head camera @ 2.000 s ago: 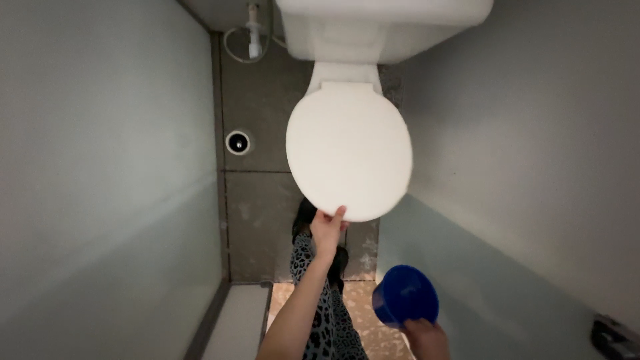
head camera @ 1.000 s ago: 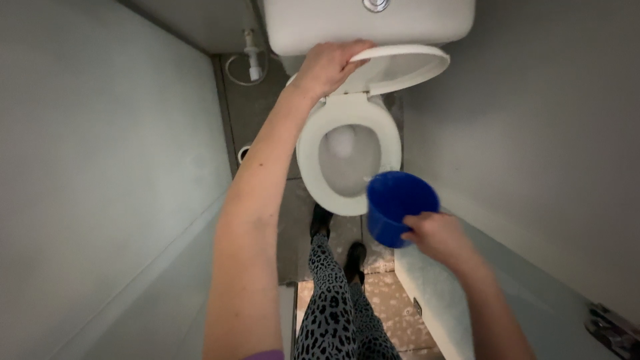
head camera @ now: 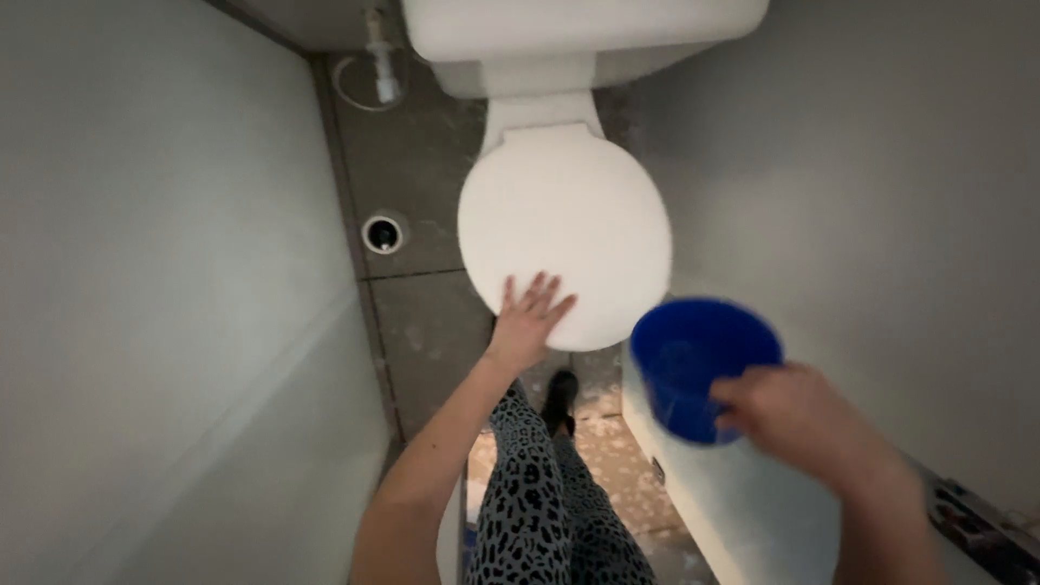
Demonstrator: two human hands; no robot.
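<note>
A white toilet lid (head camera: 569, 219) lies down over the bowl, which it hides. My left hand (head camera: 528, 321) is spread on the lid's front left part, fingers apart, holding nothing. To the right of the lid, my right hand (head camera: 768, 402) grips the near rim of a blue plastic bucket (head camera: 691, 370). The bucket is tilted, its mouth facing up toward me, and its inside looks bare as far as I can see. Behind the lid stands the white cistern (head camera: 585, 24).
Partition walls (head camera: 203, 244) close in on both sides. A round white container with a dark opening (head camera: 383, 234) stands on the tiled floor at left, below a water valve and hose (head camera: 386, 77). A dark dispenser or fitting (head camera: 975, 528) is at the lower right wall.
One second ago the lid was raised with my left hand at its edge; now it is down. Two seconds ago it was also down. The bucket has stayed in my right hand.
</note>
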